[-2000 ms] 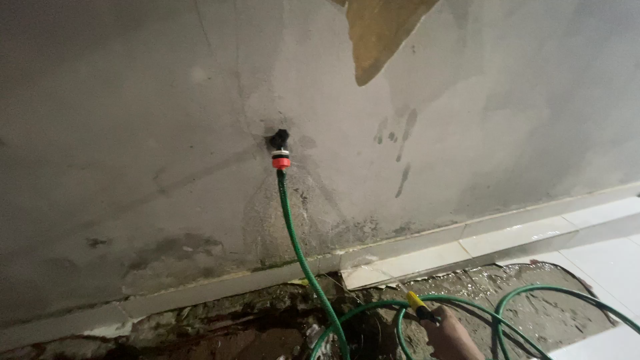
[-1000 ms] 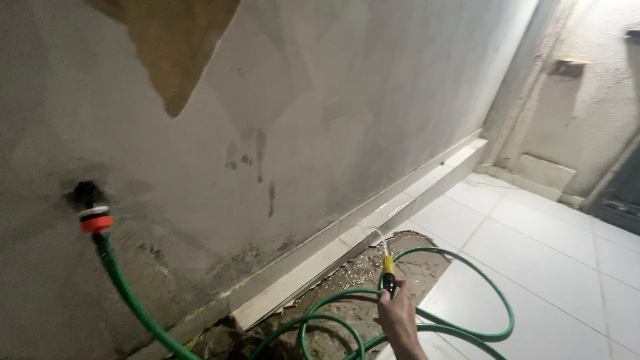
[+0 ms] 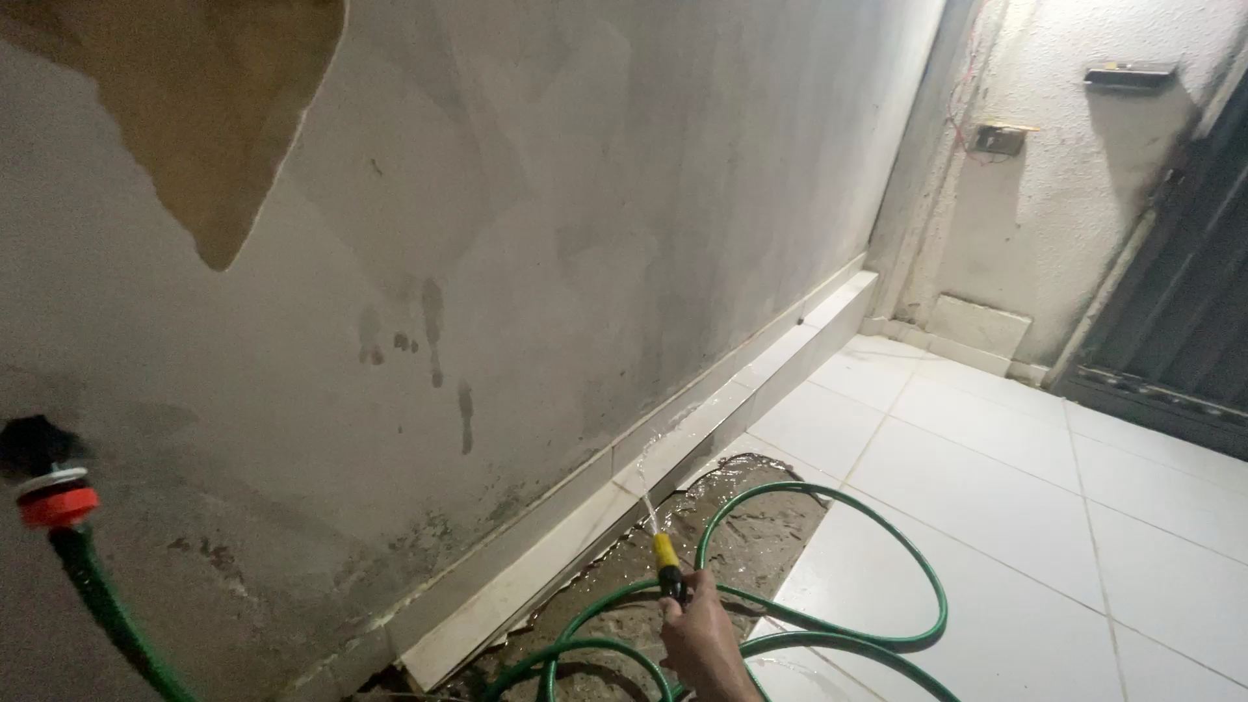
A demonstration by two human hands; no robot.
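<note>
My right hand (image 3: 700, 634) is closed around the black part of a yellow and black hose nozzle (image 3: 666, 558) at the lower middle. A thin jet of water (image 3: 647, 492) leaves the yellow tip and lands at the white tiled ledge (image 3: 702, 421) along the wall's foot. The green garden hose (image 3: 938, 575) lies in loops around my hand, over wet bare ground and white tiles. At the far left, a hose connector with an orange-red collar (image 3: 58, 505) joins green hose to a dark fitting in the wall (image 3: 39, 444). My left hand is out of view.
A strip of wet, broken bare ground (image 3: 756, 517) with jagged edges borders the white floor tiles (image 3: 985, 497). The grey wall (image 3: 546, 244) has stains and a brown peeled patch (image 3: 219, 127). Farther off are a dark metal door (image 3: 1180, 292) and a small wall box with wires (image 3: 1000, 139).
The view has swung right, showing more floor and the door. My right hand stays on the nozzle, which now points farther along the ledge than two seconds ago.
</note>
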